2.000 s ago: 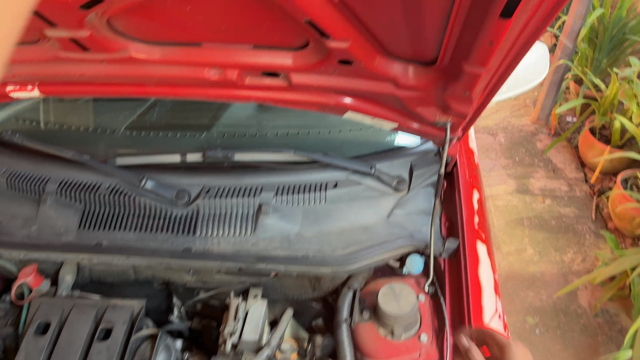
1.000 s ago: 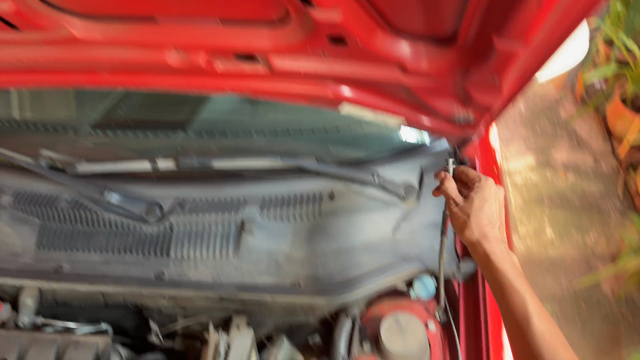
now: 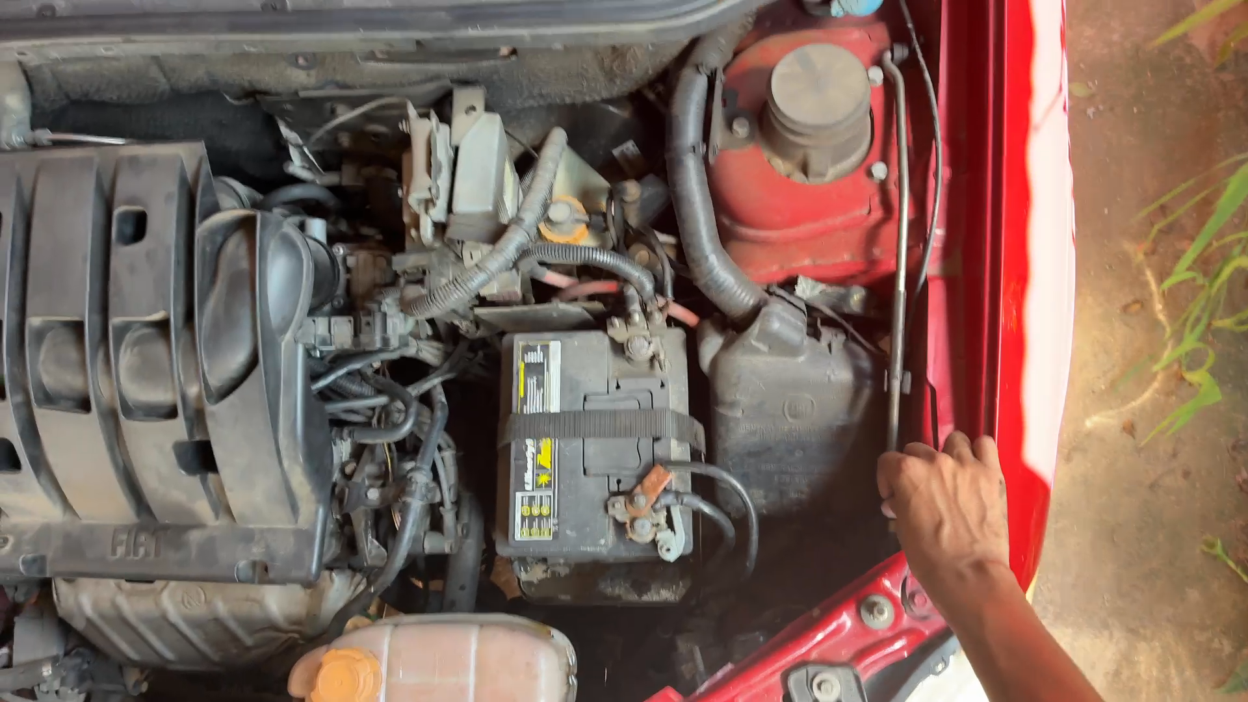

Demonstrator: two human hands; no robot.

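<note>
My right hand [image 3: 946,507] is at the right side of the engine bay, its fingers curled around the lower end of the metal hood prop rod [image 3: 897,292]. The rod lies lengthwise beside the red strut tower [image 3: 809,214], along the inner edge of the red fender [image 3: 1019,244]. A thin dark cable [image 3: 934,175] runs next to the rod. The fingertips are mostly hidden beneath the hand. My left hand is out of view.
A strapped car battery [image 3: 595,497] sits left of a black plastic box [image 3: 790,409]. The ribbed engine cover [image 3: 166,390] fills the left side. A coolant reservoir [image 3: 458,658] with an orange cap is at the bottom. Paved ground and plants lie beyond the fender.
My right hand, a second ago at the rod's upper end near the windshield corner, is now at its lower end by the front of the fender. The view has moved down onto the engine bay.
</note>
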